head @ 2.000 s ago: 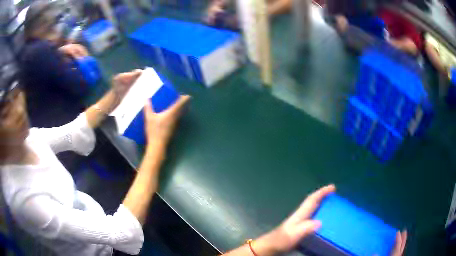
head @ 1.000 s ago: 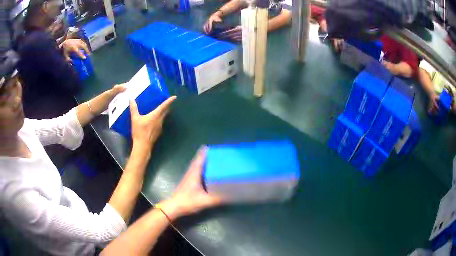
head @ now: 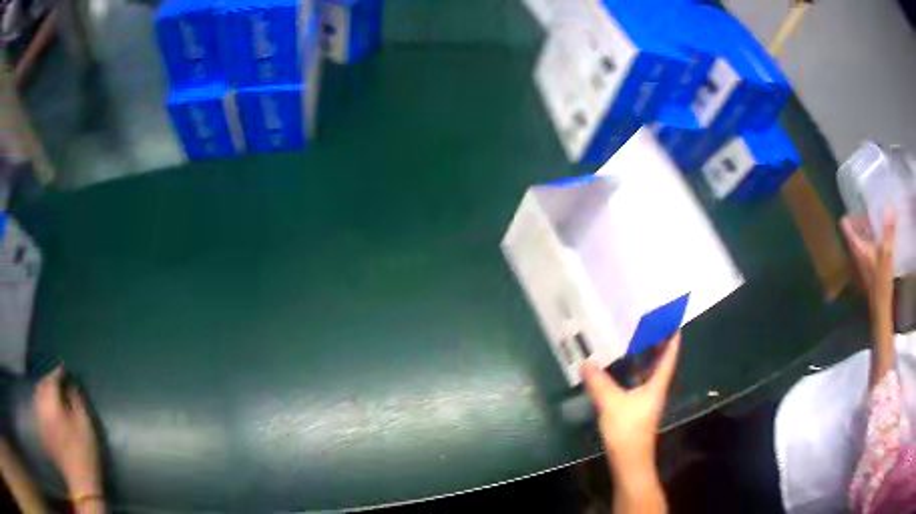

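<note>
An open carton point(head: 562, 286), white outside and inside with blue side flaps, is tilted above the bench right of centre. Its large white lid stands open toward the right. My right hand point(head: 633, 402) is shut on its near end, thumb and fingers on either side. The carton looks empty, but part of its inside is hidden. My left hand point(head: 68, 432), with an orange band at the wrist, is blurred at the lower left, and nothing shows in it. A white-fronted carton point(head: 15, 296) is cut off by the left edge.
Blue cartons point(head: 241, 80) are stacked at the back left. More blue and white cartons point(head: 653, 75) are piled at the back right, beyond the open one. At the right edge, a person's hand point(head: 874, 251) holds a clear or whitish object point(head: 879, 196). The dark green bench point(head: 301, 271) curves across.
The view has swung right. The closed blue-topped box has left my left hand, which is now at the lower left. My right hand has come into view with an open carton.
</note>
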